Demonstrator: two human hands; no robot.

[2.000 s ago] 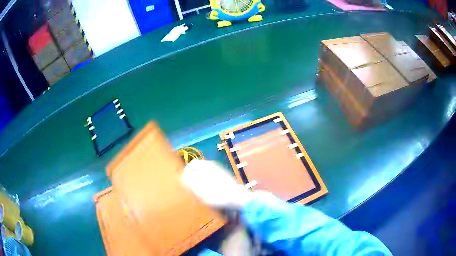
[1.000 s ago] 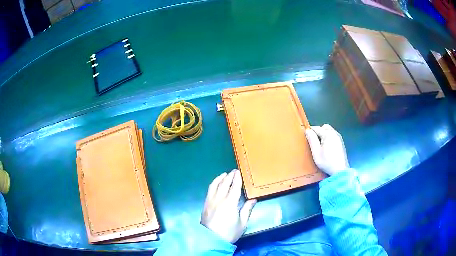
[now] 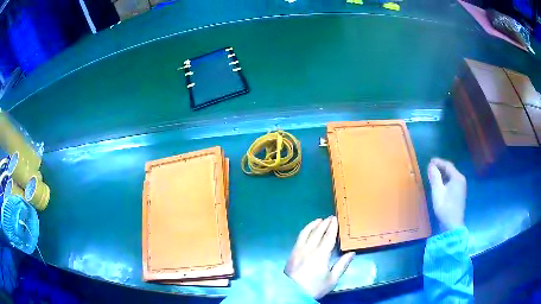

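Note:
An orange fixture plate stack point(image 3: 382, 187) lies in front of me, right of centre, with a small pale tab at its upper left edge. My left hand point(image 3: 314, 255) rests at its lower left corner, thumb and fingers apart, holding nothing. My right hand point(image 3: 448, 193) is just off its right edge, fingers curled; whether they are closed is unclear. A second plate stack point(image 3: 187, 217) lies to the left, its plates slightly out of line. A pile of yellow rubber bands point(image 3: 274, 154) sits between the stacks. A black-bordered panel point(image 3: 218, 78) with pale tabs lies farther back.
Tall brown banded stacks point(image 3: 504, 110) stand at the right. Yellow cylinders point(image 3: 24, 160) and a small blue ribbed round thing point(image 3: 19, 222) are at the far left. A pink sheet and a clear bag lie at the upper right. The green work surface point(image 3: 332, 65) curves across the view.
The loose plate once held over the left stack is gone from above it, and a plate now covers the right panel. My right hand has come off the right stack's edge. The view has shifted.

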